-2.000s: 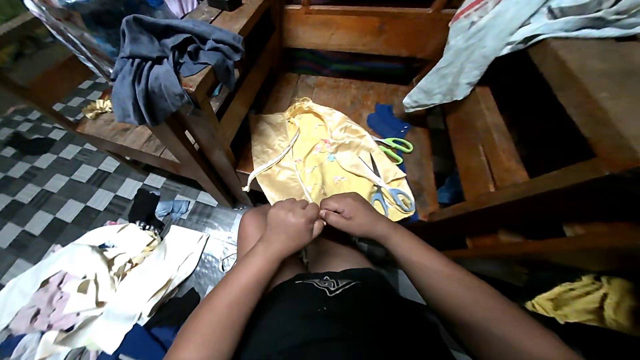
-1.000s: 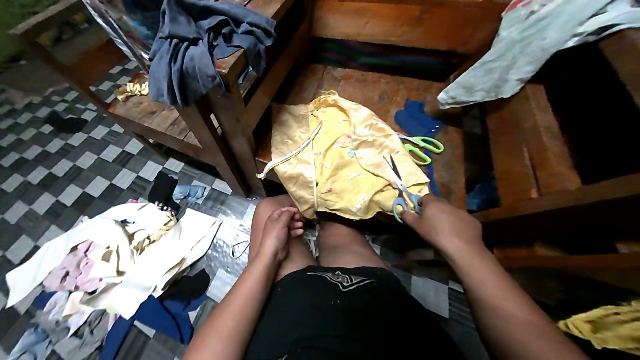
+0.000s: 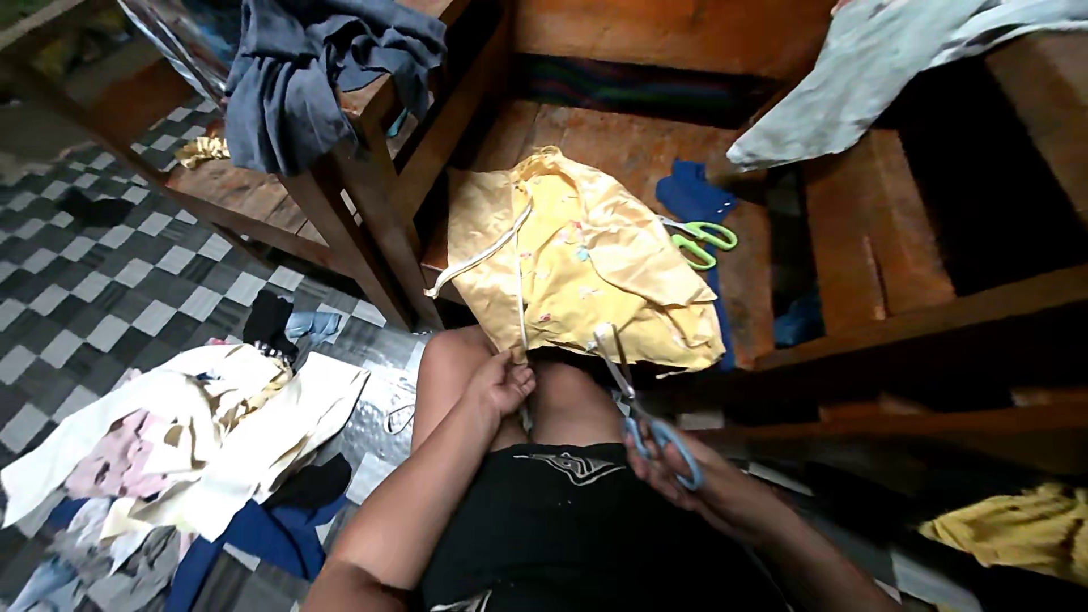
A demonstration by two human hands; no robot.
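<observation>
A yellow satin garment (image 3: 552, 263) with small printed patches and a white cord lies over the wooden bench seat, its lower edge reaching my knees. My left hand (image 3: 503, 384) pinches that lower edge beside the cord's end. In my right hand (image 3: 667, 467) are blue-handled scissors (image 3: 661, 442), held above my lap; the blades are parted and point up toward the garment's lower edge. Green-handled scissors (image 3: 704, 242) rest at the garment's right side, their blades partly hidden, near a dark blue cloth (image 3: 693, 191).
Cloth scraps (image 3: 229, 425) are heaped on the checkered floor at left. A grey cloth (image 3: 314, 76) hangs over the left armrest, a pale cloth (image 3: 858, 85) over the right one. Yellow fabric (image 3: 1020, 527) lies at lower right. The wooden bench frame (image 3: 850, 336) runs along the right.
Two seconds ago both my hands were together above my lap, and the blue-handled scissors lay on the garment. My right hand took them and brought them back; my left hand has moved to the garment's edge.
</observation>
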